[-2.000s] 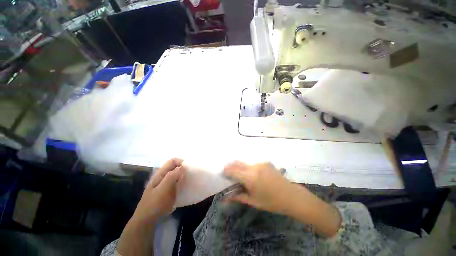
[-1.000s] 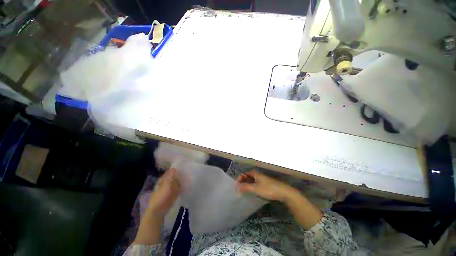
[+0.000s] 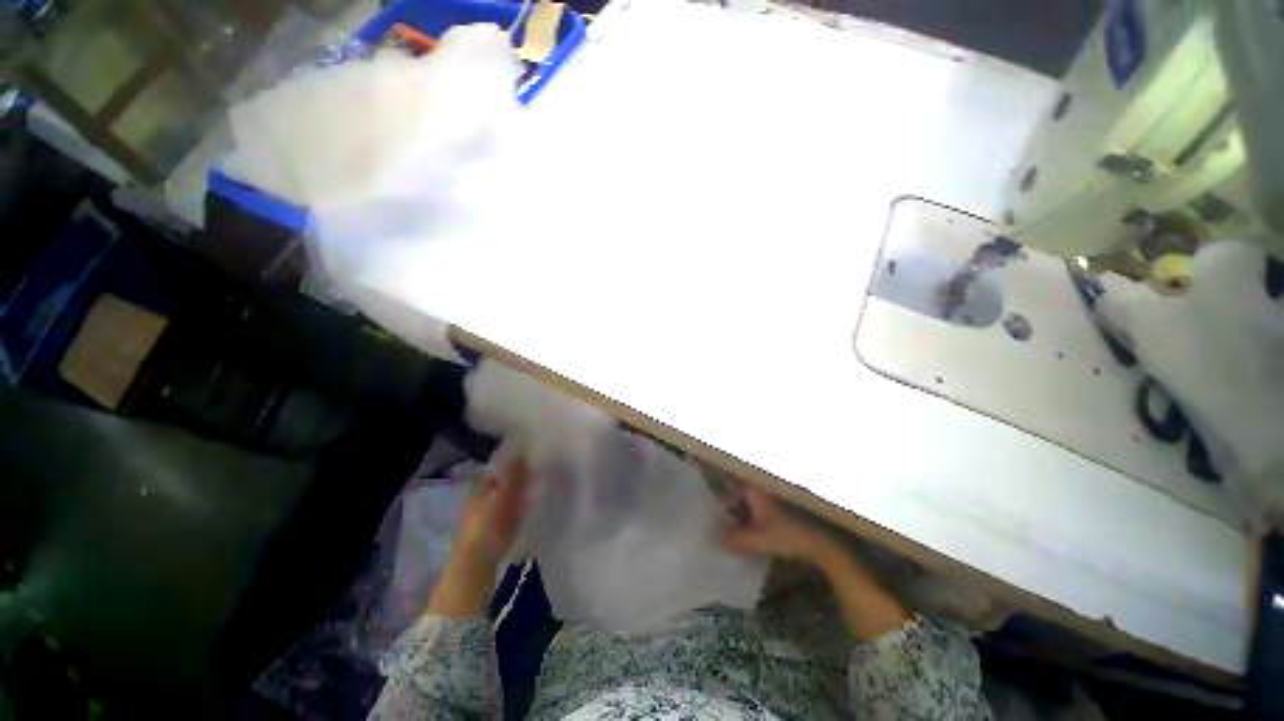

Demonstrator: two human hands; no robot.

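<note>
Sheer white fabric [image 3: 634, 528] hangs below the table's front edge, over my lap, between my two hands. My left hand [image 3: 496, 504] holds its left side, with the fingers blurred. My right hand [image 3: 760, 521] is at its upper right side, just under the table edge, with small dark metal showing at the fingers. The fingertips are partly hidden by the fabric and blur.
The white table [image 3: 704, 254] slants across the view. The sewing machine [image 3: 1127, 141] stands at right, with white cloth [image 3: 1211, 352] on its arm. More white fabric [image 3: 380, 141] heaps over a blue bin [image 3: 261, 202] at upper left.
The view has turned down and left, so table and machine sit further right. The fabric and both hands have gone from the table top to the lap, below the table edge.
</note>
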